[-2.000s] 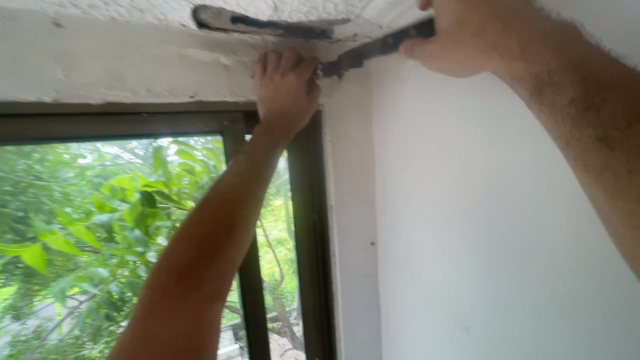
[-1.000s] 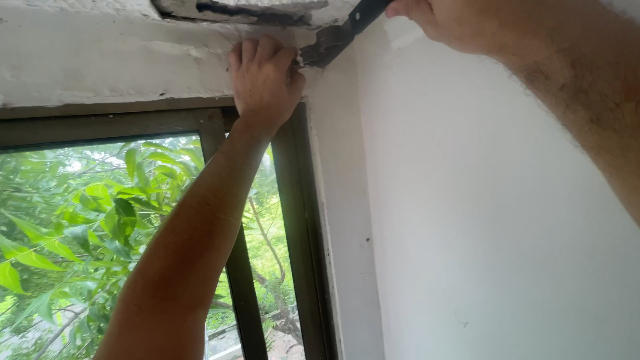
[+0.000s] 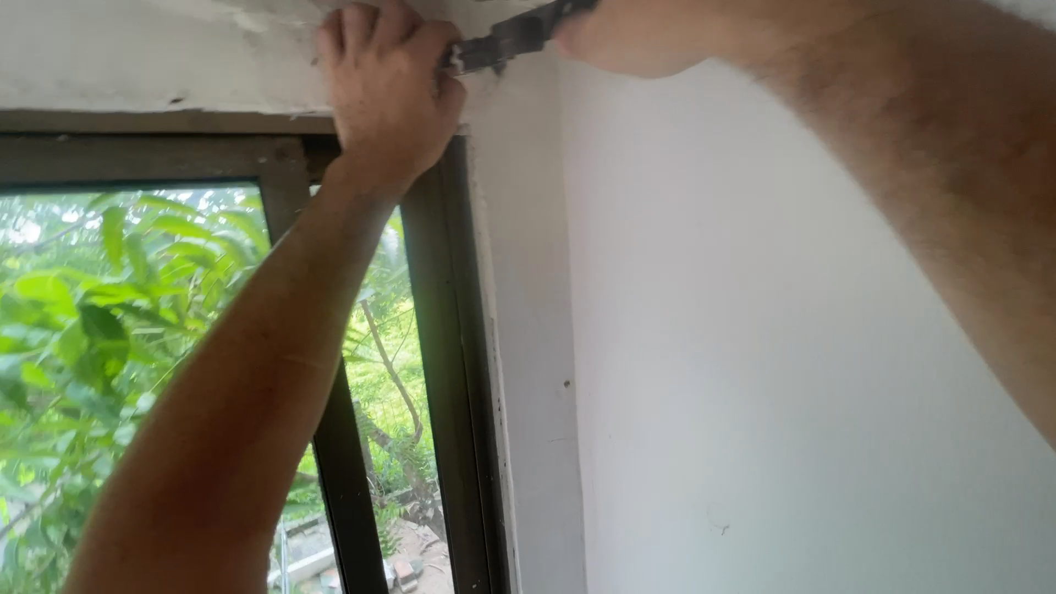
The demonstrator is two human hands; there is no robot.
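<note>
High in the corner above the window, my left hand (image 3: 392, 87) is raised against the wall, its fingers curled around the tip of a dark hand tool (image 3: 520, 35). What lies under those fingers is hidden. My right hand (image 3: 643, 37) grips the tool's handle at the top of the view. The tool slants down to the left from there, its jaw end close to my left thumb. Blur keeps me from telling its exact kind; it looks like pliers or a wrench.
A dark metal window frame (image 3: 450, 330) with sliding glass stands below my left hand, foliage outside it. A white wall (image 3: 784, 330) fills the right side. Rough plaster (image 3: 165, 58) runs above the frame.
The tool lies at a flatter slant than one second ago, and my right hand still holds it. The view has shifted, so the ceiling slot seen earlier is out of sight.
</note>
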